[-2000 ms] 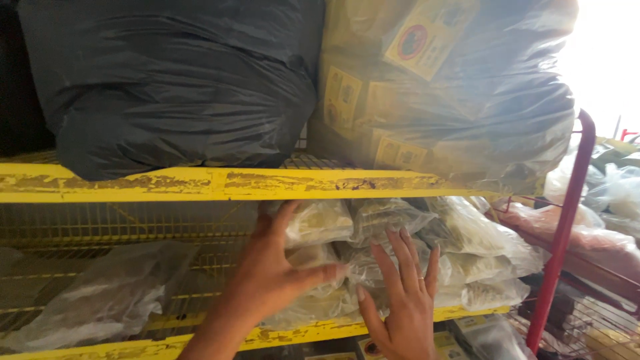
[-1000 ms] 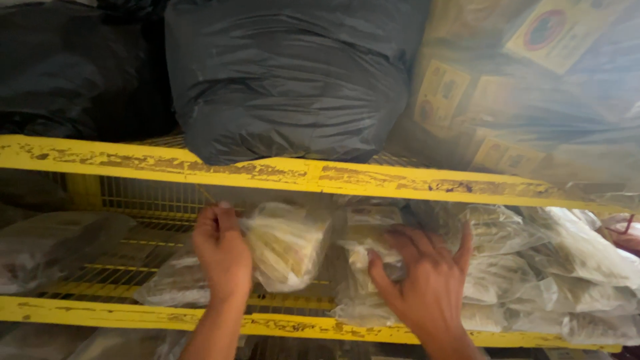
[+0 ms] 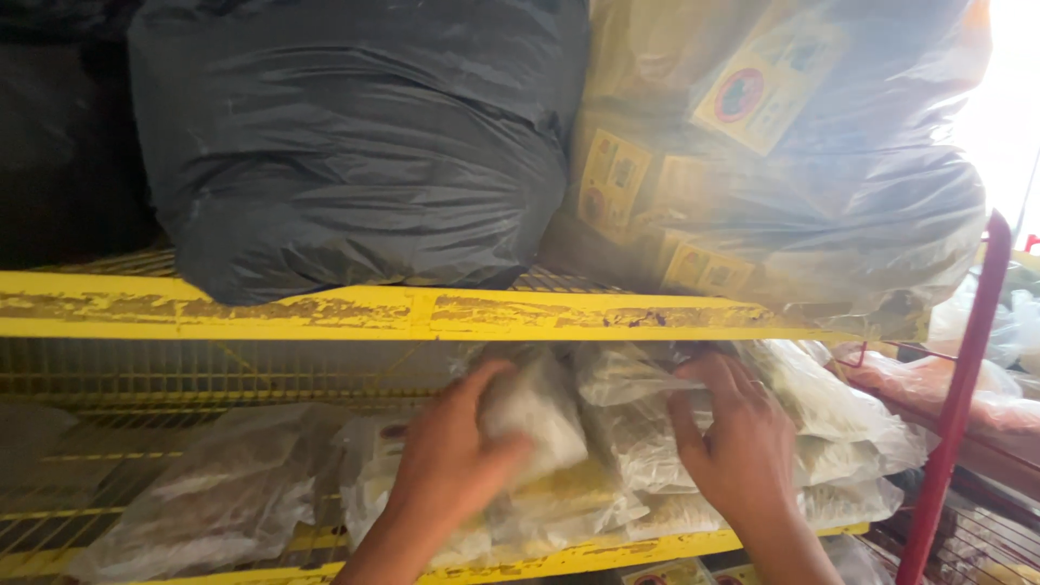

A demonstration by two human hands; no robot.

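My left hand (image 3: 459, 447) is on the lower shelf, blurred, with its thumb and fingers around the left side of a clear plastic packet (image 3: 540, 414) of pale contents. To its right, my right hand (image 3: 735, 431) touches another clear packet (image 3: 642, 439), fingers bent over its upper right part; whether it grips the plastic cannot be told. Stacked packets (image 3: 845, 463) lie right of that hand. Below the left hand's packet sits one with yellowish contents (image 3: 569, 496). The fingertips of both hands are partly hidden.
A yellow shelf edge (image 3: 487, 315) with chipped paint crosses above my hands. On it stand a black bag (image 3: 366, 154) and a large clear bag (image 3: 812, 187) of labelled packs. A flat packet (image 3: 236, 487) lies at left. A red post (image 3: 955, 406) rises at right.
The packet beside my left hand, standing apart from the right-hand stacks one second ago, is now against them, with my left hand at its side. The view has shifted left, then partly back right.
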